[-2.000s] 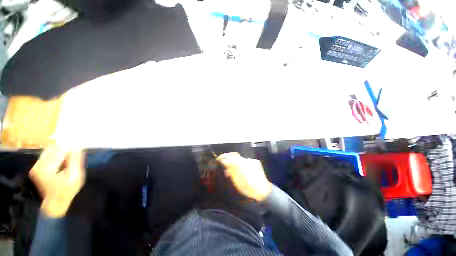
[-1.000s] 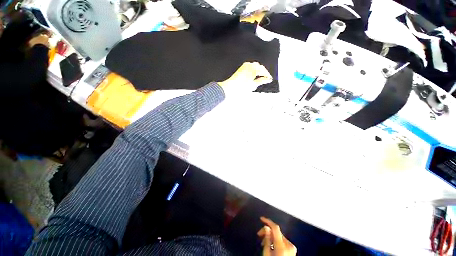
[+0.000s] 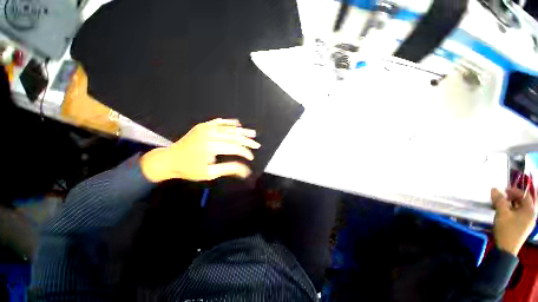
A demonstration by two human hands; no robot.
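Note:
A large black fabric panel (image 3: 194, 65) lies over the left of the white table, with its lower part at the front edge. My left hand (image 3: 209, 150) is on or just over its lower part, palm down, fingers apart. My right hand (image 3: 513, 218) is at the table's right end, its fingertips at the red-handled snips (image 3: 521, 179); blur hides whether they are gripped. The sewing machine's needle area (image 3: 344, 58) is to the right of the panel.
A black strip (image 3: 433, 29) hangs across the machine. A yellow-orange patch (image 3: 88, 109) is on the left table edge, near a grey housing (image 3: 41, 26). A dark control box (image 3: 522, 97) is at right. Blue and red plastic show below the table's right end.
The black panel has come toward the front edge and its lower part now reaches it. My left hand has moved down and left. My right hand has moved from below the table to the snips.

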